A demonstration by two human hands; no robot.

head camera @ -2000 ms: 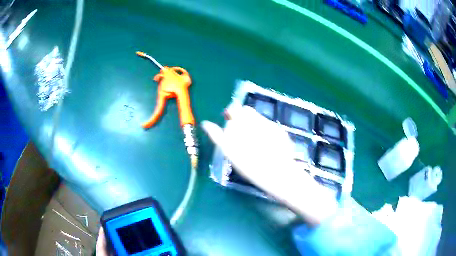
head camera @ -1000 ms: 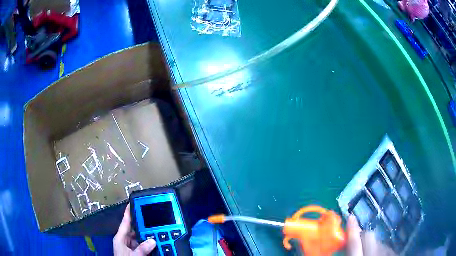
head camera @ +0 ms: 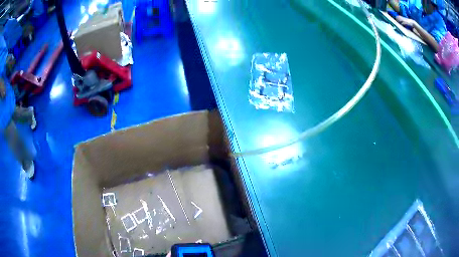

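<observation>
The battery tester (head camera: 194,250) shows only its black top rim and a strip of blue face at the bottom edge, in front of the carton's near side. A sliver of my left hand (head camera: 169,254) shows at its left side; the rest is cut off by the edge. My right hand is out of the picture. The lens tray (head camera: 410,233) is cut off at the bottom right, with only its pale far corner in view. The blow gun is not in view.
The open scrap carton (head camera: 151,145) stands left of the green bench (head camera: 322,190), with thin white frame scraps inside. A clear plastic bag (head camera: 272,83) and a pale hose (head camera: 347,108) lie on the bench. A red pallet truck (head camera: 103,75) and people are beyond.
The view has swung up and left. The tester has dropped to the bottom edge. The orange blow gun and my right hand have left the picture.
</observation>
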